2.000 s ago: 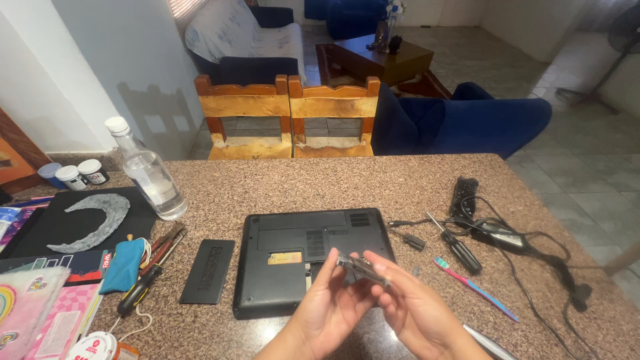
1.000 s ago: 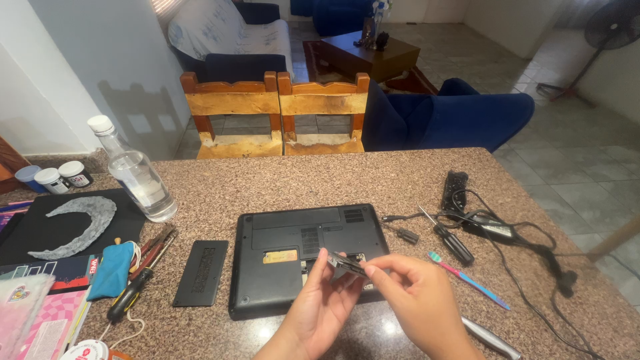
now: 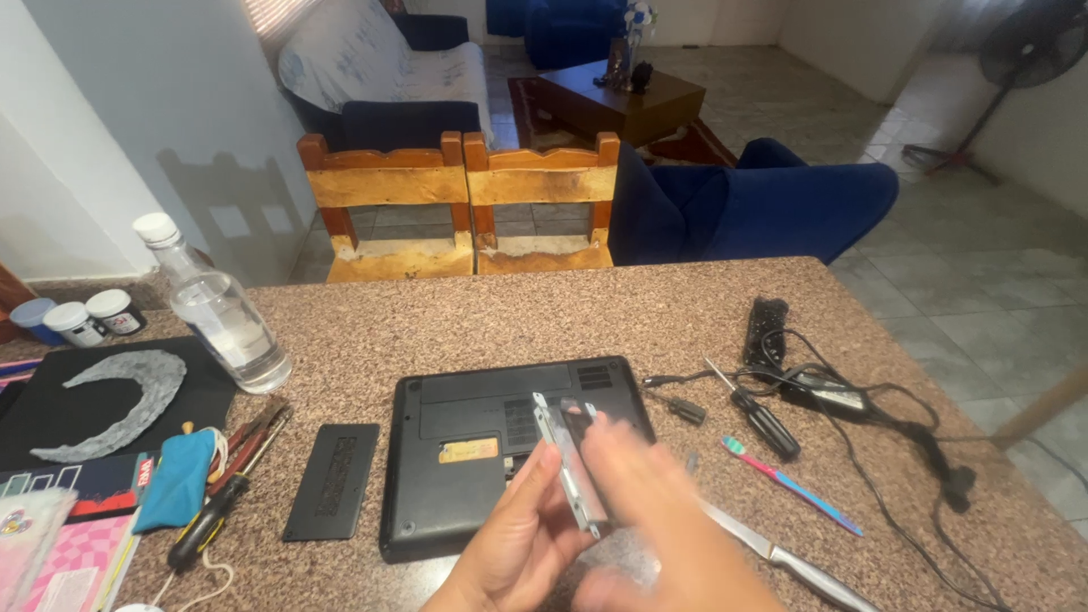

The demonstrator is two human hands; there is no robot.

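My left hand (image 3: 527,518) holds a metal-framed drive in a bracket (image 3: 574,480), tilted on edge, above the lower right part of an upside-down black laptop (image 3: 459,408). My right hand (image 3: 654,501), blurred, is close to the drive's right side; whether it touches the drive cannot be told. The laptop's underside shows an opening with a yellowish label and vents. A black cover panel (image 3: 331,483) lies left of the laptop. On the right are a black-handled screwdriver (image 3: 761,416), a toothbrush (image 3: 790,484) and a metal-handled knife (image 3: 799,569).
A clear bottle (image 3: 229,323) stands at the left, beside small paint jars (image 3: 76,323). Pliers (image 3: 255,442), a yellow-black screwdriver (image 3: 204,518) and a teal pouch (image 3: 177,480) lie left of the panel. A power adapter (image 3: 824,395) with tangled cables is at the right. Wooden chairs (image 3: 391,187) stand beyond the granite counter.
The drive is turned more upright on edge in my left hand. My right hand, whose fingers were at the drive a second ago, is now blurred with motion beside it.
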